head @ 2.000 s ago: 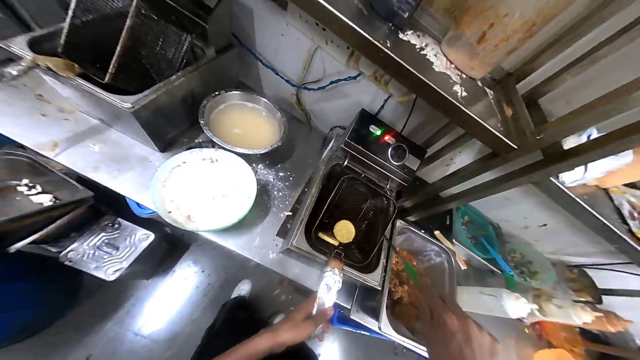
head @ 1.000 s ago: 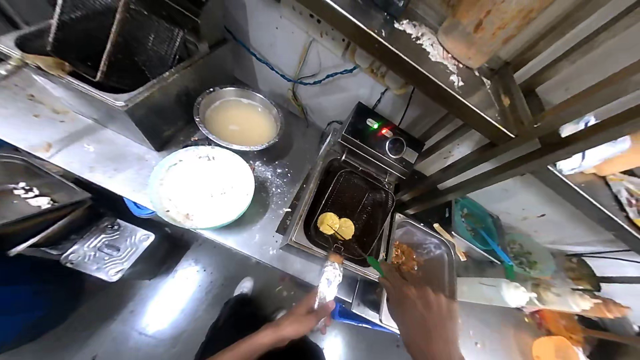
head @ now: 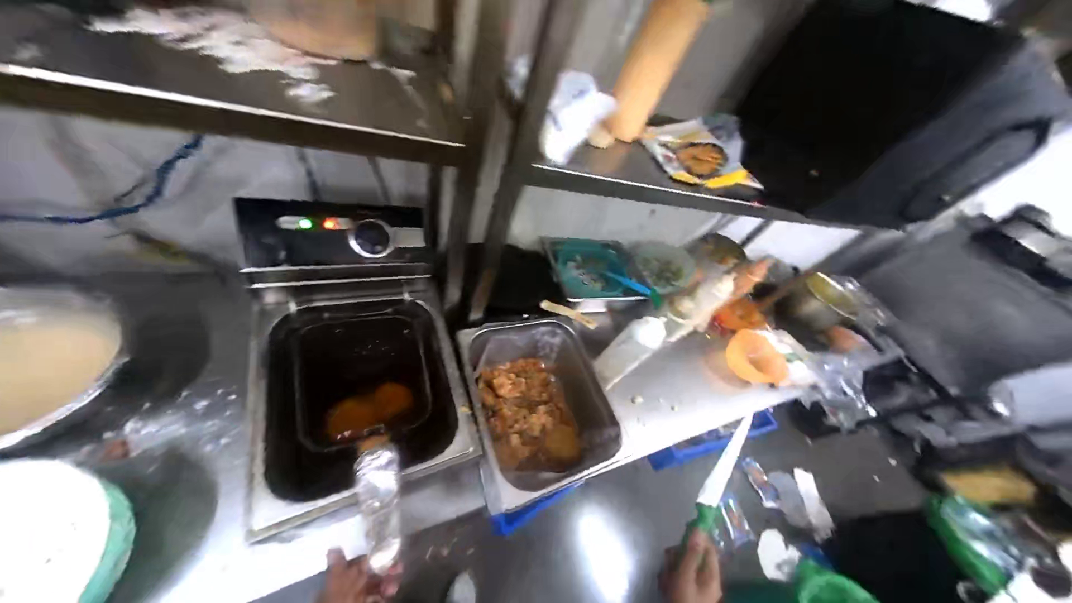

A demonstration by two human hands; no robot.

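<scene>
At the bottom of the head view, my left hand (head: 360, 578) is closed on the foil-wrapped handle (head: 378, 502) of the fryer basket. The basket sits in the dark oil of a countertop fryer (head: 444, 444), with browned round pieces (head: 373, 409) low inside it. Right of the fryer stands a steel pan (head: 596, 419) of fried, crumbly food (head: 528, 410). My right hand (head: 693, 569) grips the green handle of a knife (head: 722, 469), its pale blade pointing up, away from the pan and over the floor.
A bowl of pale batter (head: 50, 360) and a green-rimmed tub of white powder (head: 59, 532) stand left. Beyond the pan are a white squeeze bottle (head: 632, 347), a teal tray (head: 590, 268) and an orange container (head: 754, 358). A steel shelf (head: 620, 172) and its uprights overhang the counter.
The view has swung right and closer. My right hand has moved from over the steel pan to its right, with the knife. The pieces in the basket look browner than before.
</scene>
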